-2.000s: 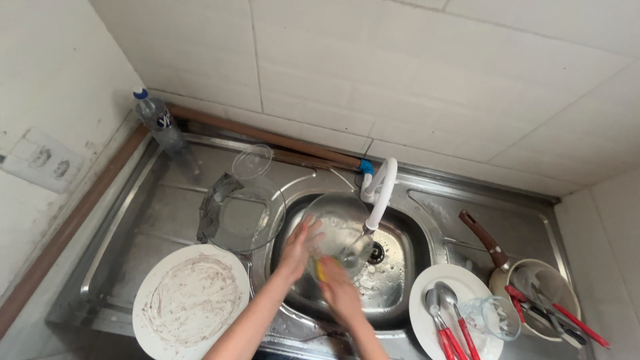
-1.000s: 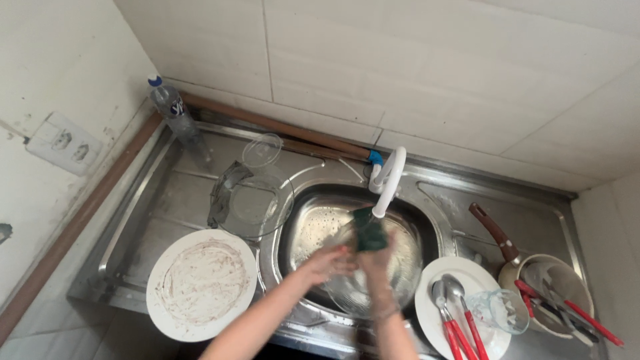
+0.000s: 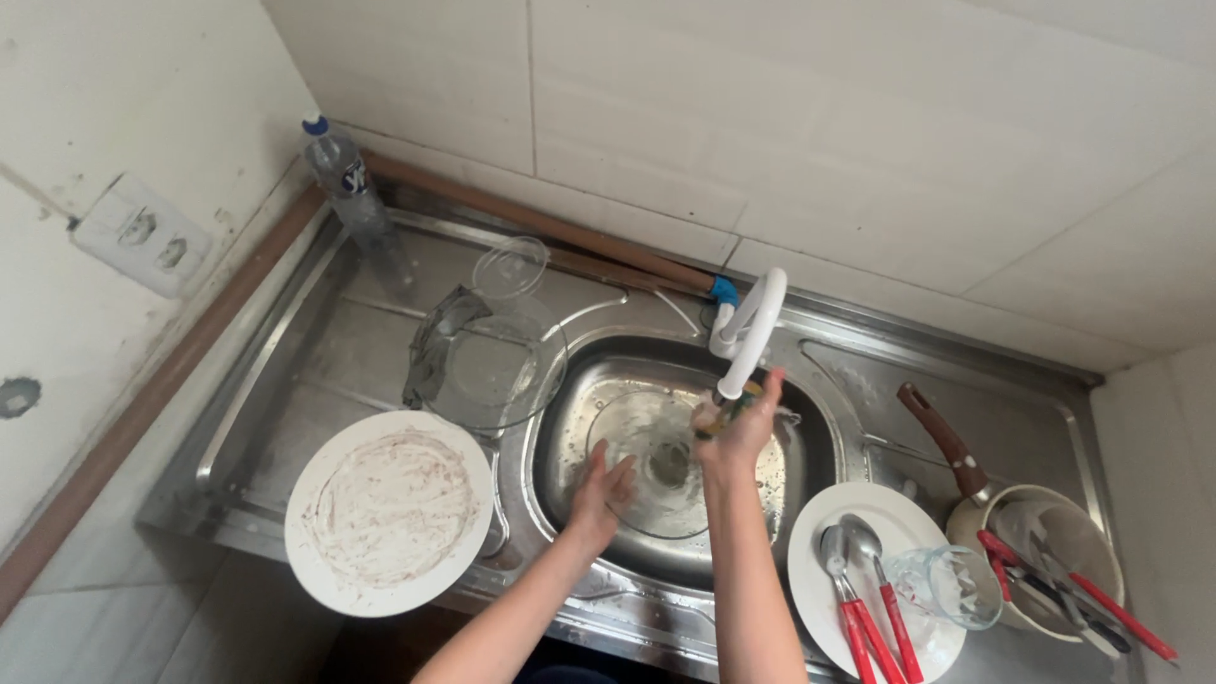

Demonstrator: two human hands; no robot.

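Over the steel sink basin (image 3: 617, 380), my left hand (image 3: 600, 489) holds the edge of a clear glass plate (image 3: 655, 427). The plate lies tilted in the basin and the drain shows through it. My right hand (image 3: 741, 427) is beneath the spout of the white faucet (image 3: 760, 323), closed on a green and yellow sponge (image 3: 736, 410) that is partly hidden by the fingers. A white plate with reddish smears (image 3: 391, 513) rests at the left front. Beside the basin lies another clear glass dish (image 3: 494, 370) with a dark crumpled cloth or bag (image 3: 437, 342) at its edge.
A white plate (image 3: 817, 570) on the right carries red-handled spoons (image 3: 860, 546) and a drinking glass (image 3: 959, 589). Next to it, a pan (image 3: 969, 513) holds red-handled and black-handled utensils. A clear plastic bottle (image 3: 351, 190) and a small clear lid (image 3: 511, 268) stand toward the back left.
My right hand has moved up to the faucet with the sponge, away from the middle of the glass plate. My left hand remains at the plate's left side.
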